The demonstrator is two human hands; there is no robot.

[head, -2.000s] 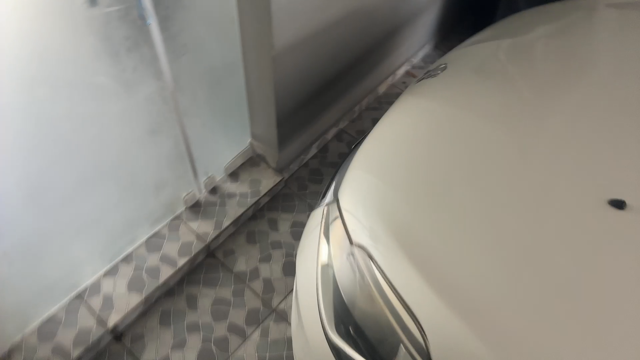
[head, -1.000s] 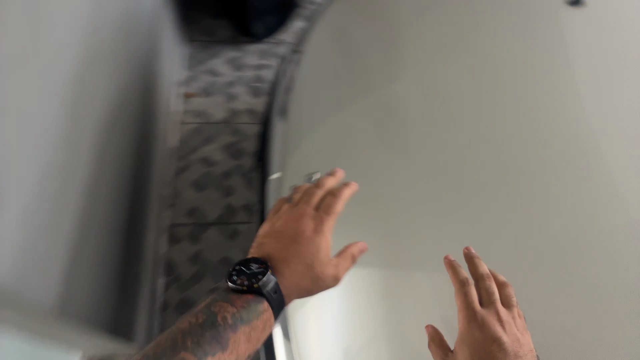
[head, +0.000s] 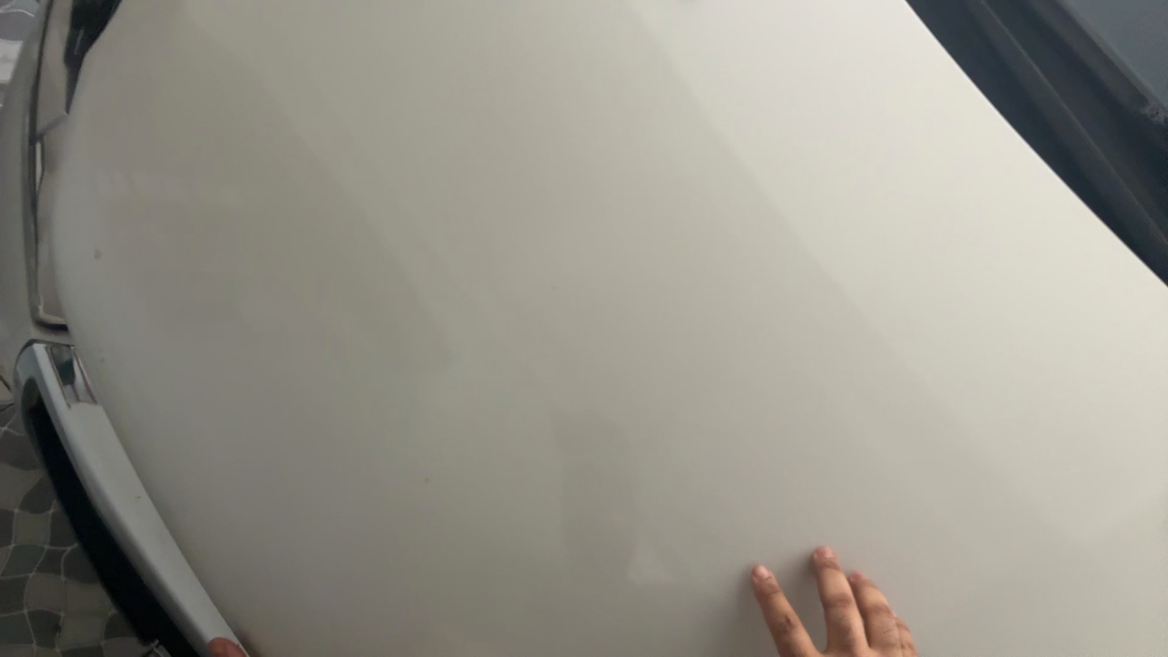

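Note:
The white hood of a car (head: 547, 319) fills most of the head view. At the bottom, right of centre, the fingers of my right hand (head: 839, 607) lie spread over the hood's surface, with nothing held; the palm is cut off by the frame's edge. Only a fingertip, apparently of my left hand (head: 226, 647), shows at the bottom left, at the front edge of the hood; the rest of that hand is out of view. A few small dark specks mark the paint.
Along the left runs the car's front trim (head: 137, 511), with part of a headlight (head: 50, 228) above it. Patterned floor tiles (head: 36, 557) show at the lower left. The dark base of the windshield (head: 1049, 119) crosses the upper right corner.
The view has swung across the hood. My left hand, with a watch on its wrist, was spread over the hood's edge a second ago; now only a fingertip shows. My right hand remains low in view.

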